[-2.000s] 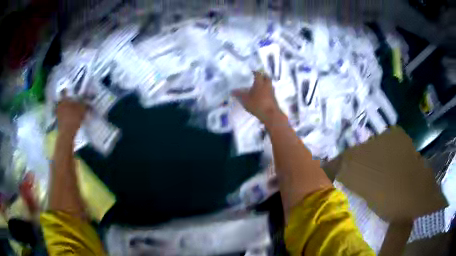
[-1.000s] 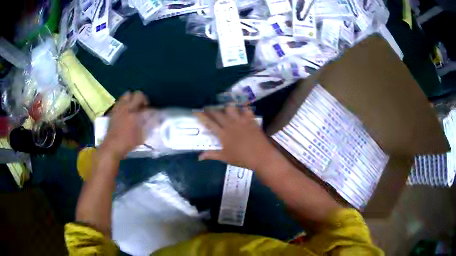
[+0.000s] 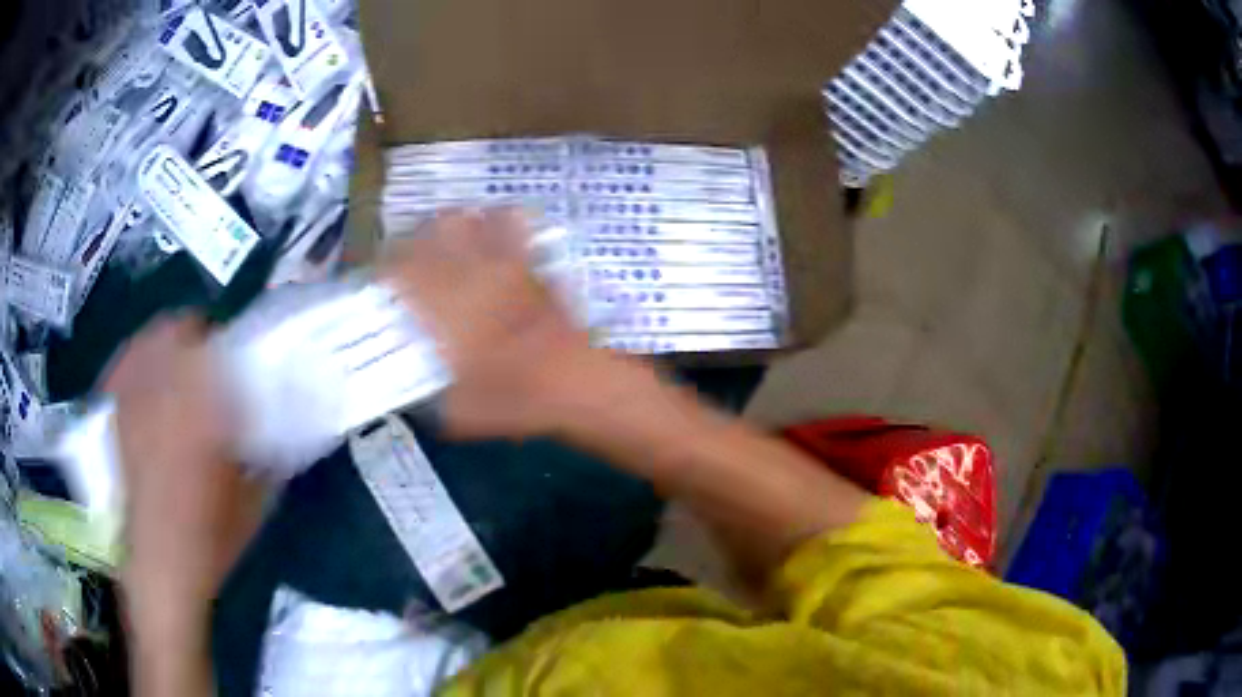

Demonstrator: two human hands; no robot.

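Observation:
My left hand, blurred, grips the left end of a white retail box bundle, partly wrapped in shiny film. My right hand, also blurred, holds its right end, beside and partly over the inner carton's left part. The open brown inner carton holds packed rows of white retail boxes standing on edge. A single white retail box lies on the dark green mat below my right hand. How many boxes the bundle has cannot be told.
A loose heap of bagged cable boxes lies at upper left. A white nested stack stands beyond the carton. Whitish bags lie at lower left. A red stool and a blue crate stand at right.
The view has turned right, bringing the carton to the upper middle. My hands, flat on the white boxes on the mat one second ago, now hold a white bundle near the carton.

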